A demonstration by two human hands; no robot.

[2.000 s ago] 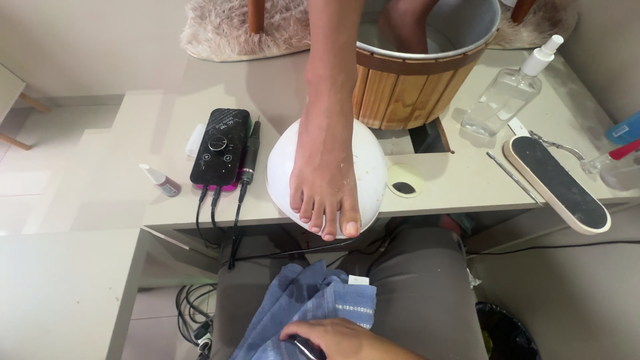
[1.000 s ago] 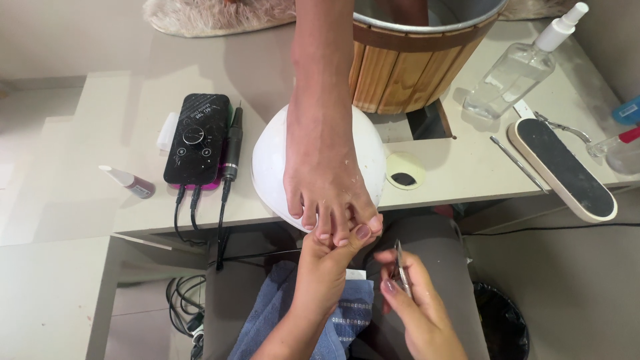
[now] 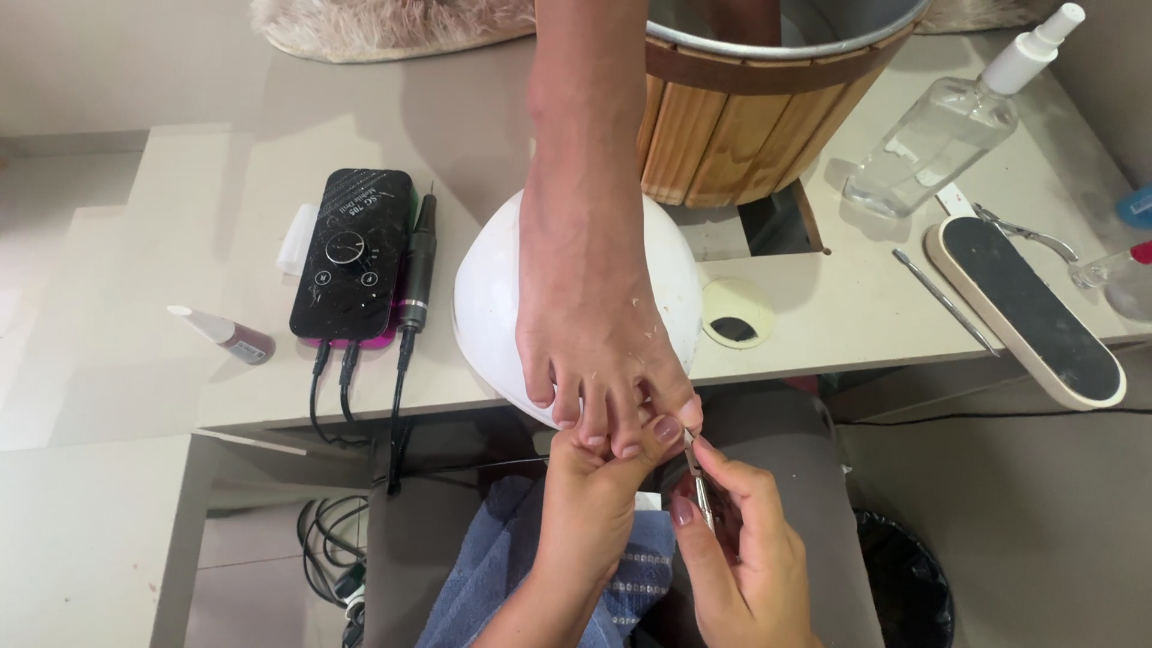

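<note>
Another person's bare foot (image 3: 594, 297) rests on a white dome-shaped footrest (image 3: 486, 306), with small flakes on its skin. My left hand (image 3: 598, 499) holds the toes from below, thumb beside the big toe. In my right hand (image 3: 742, 540) is a slim metal cuticle nipper (image 3: 700, 490), its tip at the big toe's nail; the fingers partly hide its handles. A blue towel (image 3: 490, 558) lies across my lap under my hands.
Left of the foot lie a black nail drill control unit (image 3: 351, 261), its handpiece (image 3: 419, 270) and a small bottle (image 3: 225, 336). At right are a wood-slatted tub (image 3: 747, 126), a spray bottle (image 3: 936, 144), a metal pusher (image 3: 945, 301), a foot file (image 3: 1026, 310) and another nipper (image 3: 1030, 232).
Two seconds ago one hand was visible over the towel. Both hands then came up to the foot, and since one second ago the nipper's tip has moved to the big toe.
</note>
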